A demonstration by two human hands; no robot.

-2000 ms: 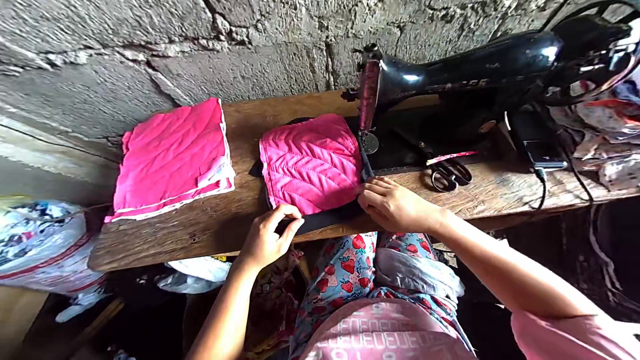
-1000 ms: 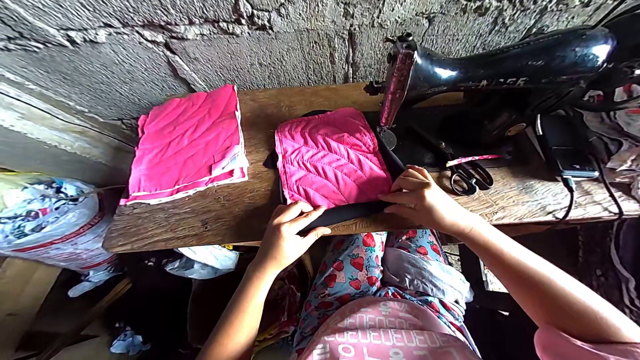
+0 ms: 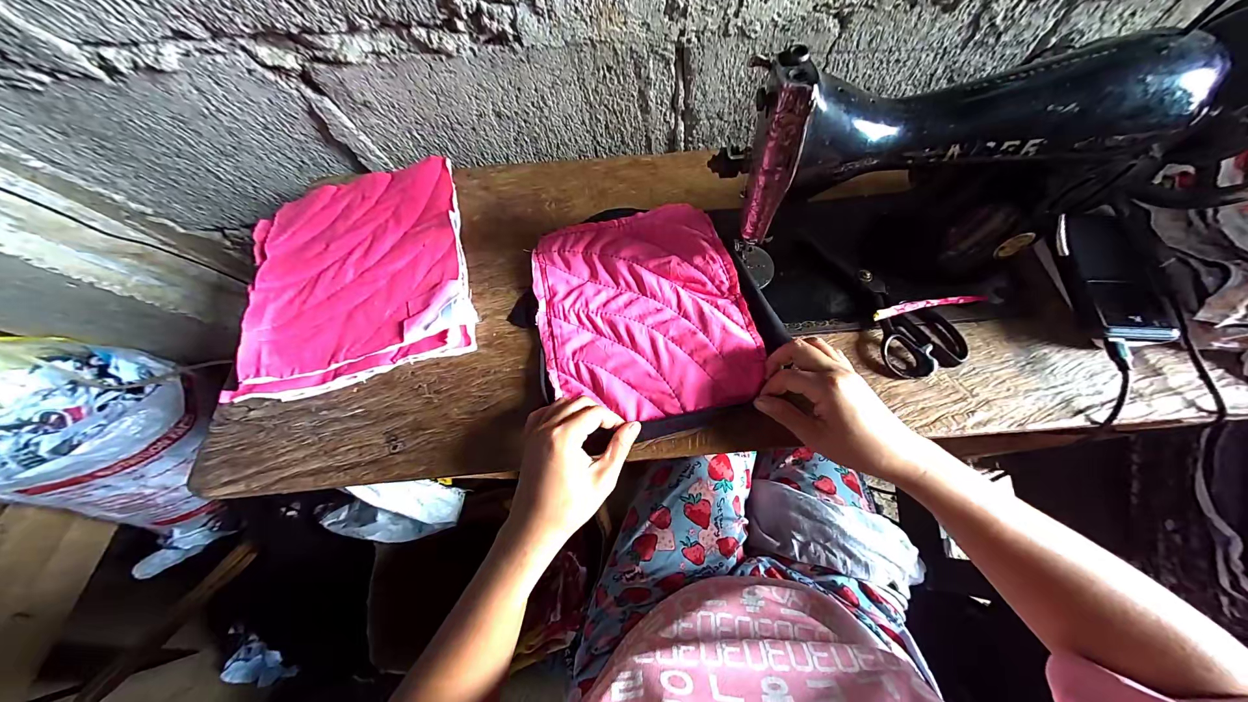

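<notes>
A quilted pink fabric square lies on the wooden table with black fabric showing along its near and right edges. My left hand pinches the near left corner between thumb and fingers. At the near right corner, my right hand grips the black edging. The needle end of a black sewing machine stands just beyond the square's right side, its presser foot near the black strip. Some of the black fabric beneath the square is hidden.
Stacked pink quilted pieces lie at the left of the wooden table. Black-handled scissors, a pink patterned strip and a corded black device are at the right. A rough block wall stands behind. A filled plastic bag is at left.
The near black edge, broad one second ago, now shows as a narrower band. Both hands remain at the near corners. The view has shifted slightly.
</notes>
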